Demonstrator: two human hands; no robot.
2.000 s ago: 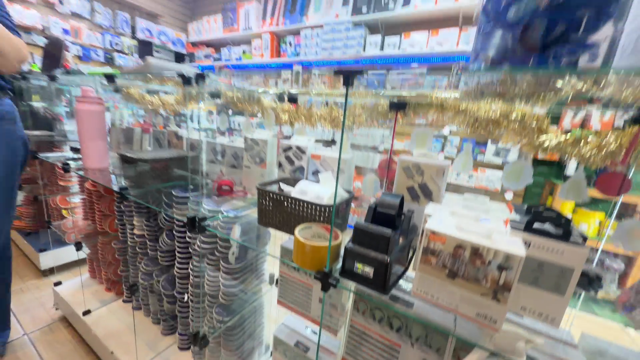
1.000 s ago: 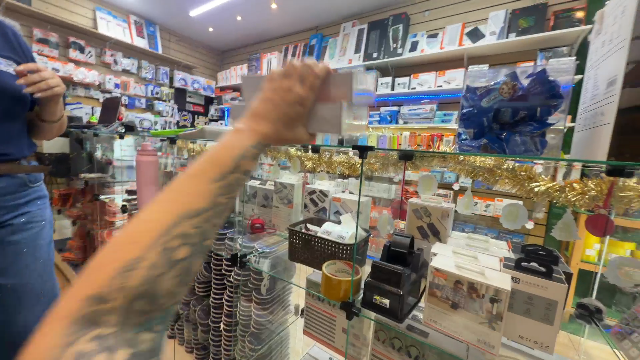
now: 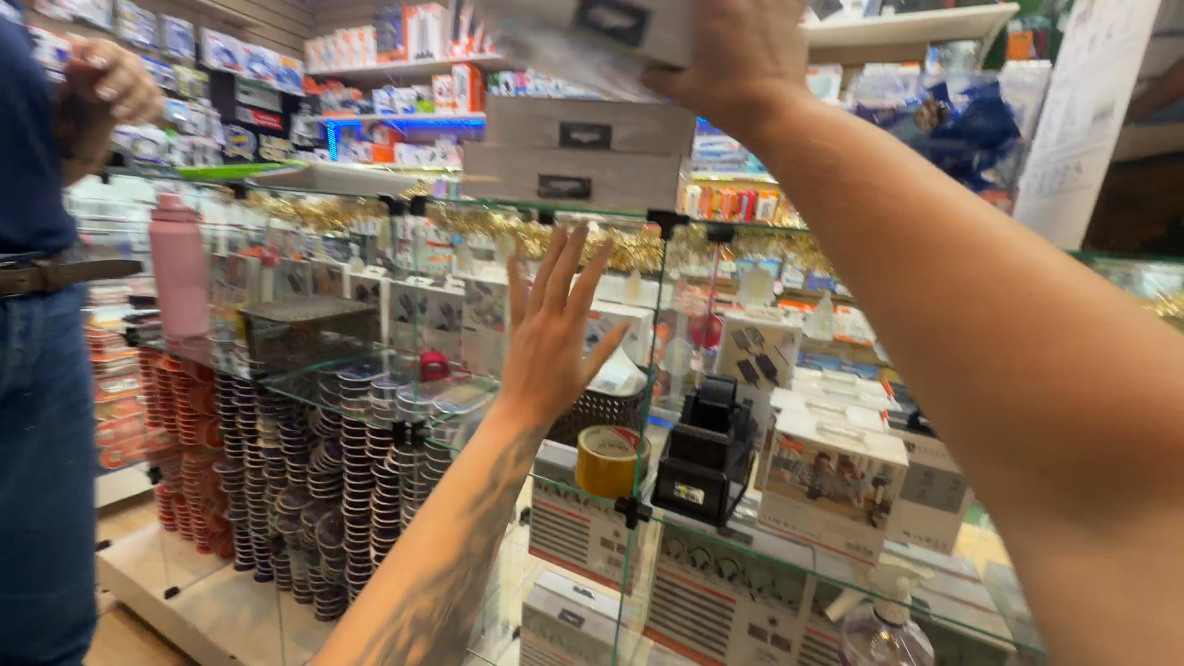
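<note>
My right hand (image 3: 749, 55) grips the right end of a grey box (image 3: 592, 37) with a dark hang slot, partly cut off by the top edge of the view. Below it, two similar grey boxes (image 3: 638, 129) lie stacked on the glass counter top. My left hand (image 3: 555, 324) is raised with fingers spread, holding nothing, in front of the glass case. Behind and beside it are a dark plastic basket (image 3: 606, 412) with white items, a roll of yellow tape (image 3: 609, 462) and a black tape dispenser (image 3: 708, 453).
A person in jeans (image 3: 42, 416) stands at the left. A pink bottle (image 3: 179, 268), gold tinsel (image 3: 768, 250) and stacked round items (image 3: 361, 481) line the glass case. Product boxes (image 3: 832, 472) and a spray bottle (image 3: 883, 620) are at the lower right. Glass edges and black connectors cross the middle.
A second ago one tattooed arm reached up to a grey box on the counter. Now that tattooed left hand is lower and empty, and my right arm has come into view gripping a box.
</note>
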